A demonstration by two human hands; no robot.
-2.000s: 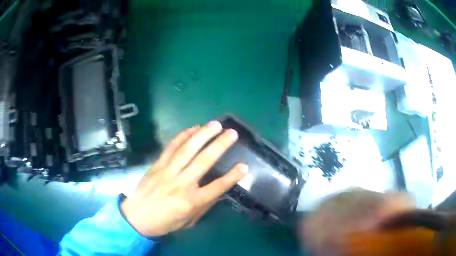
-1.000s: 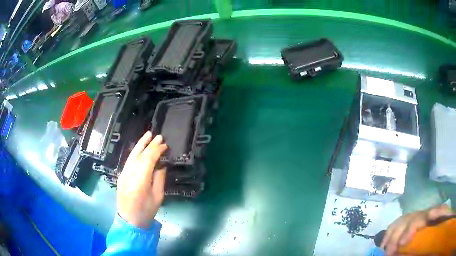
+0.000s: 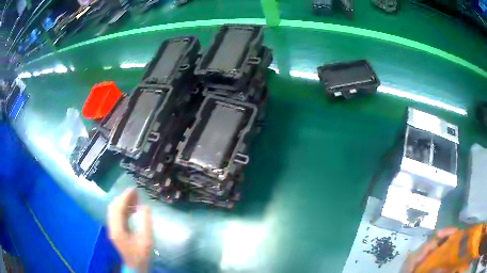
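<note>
Black display housings (image 3: 218,136) lie in several stacks left of the middle, each with a dark grey panel and a small loop on one edge. My left hand (image 3: 130,226) is in front of the stacks near the bottom edge, blurred, fingers apart, touching no housing and holding nothing that shows. My right hand (image 3: 430,251) is at the lower right, partly cut off, around an orange electric screwdriver (image 3: 463,245). The driver bit cannot be made out. A white screw feeder (image 3: 433,128) stands beyond my right hand. Loose black screws (image 3: 383,249) lie on white paper (image 3: 359,255).
A single black housing (image 3: 349,80) lies apart at the back right. A red bin (image 3: 102,100) and a pale crumpled bag (image 3: 73,129) are left of the stacks. A white object (image 3: 474,184) lies at the right edge. The green mat (image 3: 304,176) carries the stacks and feeder.
My left hand has come off the front stack and moved down towards the bottom edge. The camera view has shifted, so the stacks appear further right. My right hand still holds the screwdriver.
</note>
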